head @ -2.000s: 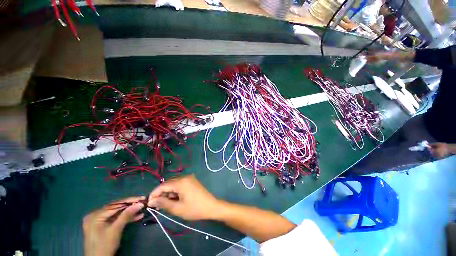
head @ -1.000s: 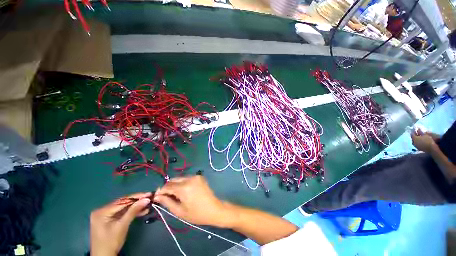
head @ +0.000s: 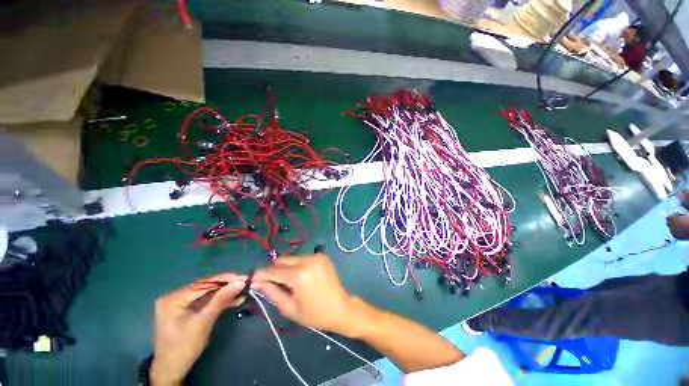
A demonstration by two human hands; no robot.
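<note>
My left hand (head: 187,320) and my right hand (head: 306,292) meet fingertip to fingertip at the bench's near edge. My left fingers pinch red leads (head: 210,283). My right fingers hold a small dark piece at the joint, largely hidden by the fingertips. White leads (head: 277,337) run from under my right hand down towards the lower edge. A loose pile of red leads (head: 249,162) with black ends lies just beyond my hands. A large bundle of white and red harnesses (head: 438,188) lies right of it.
A smaller harness bundle (head: 570,181) lies farther right. Black sleeves (head: 53,279) are heaped at left, below cardboard flaps (head: 151,60). Yellow rings (head: 140,140) lie near the cardboard. A person's leg (head: 597,305) and a blue stool (head: 563,350) are at lower right.
The view has shifted, so the bench items sit farther right. My hands stay together at the joint. The person at right has moved, with a leg now across the stool.
</note>
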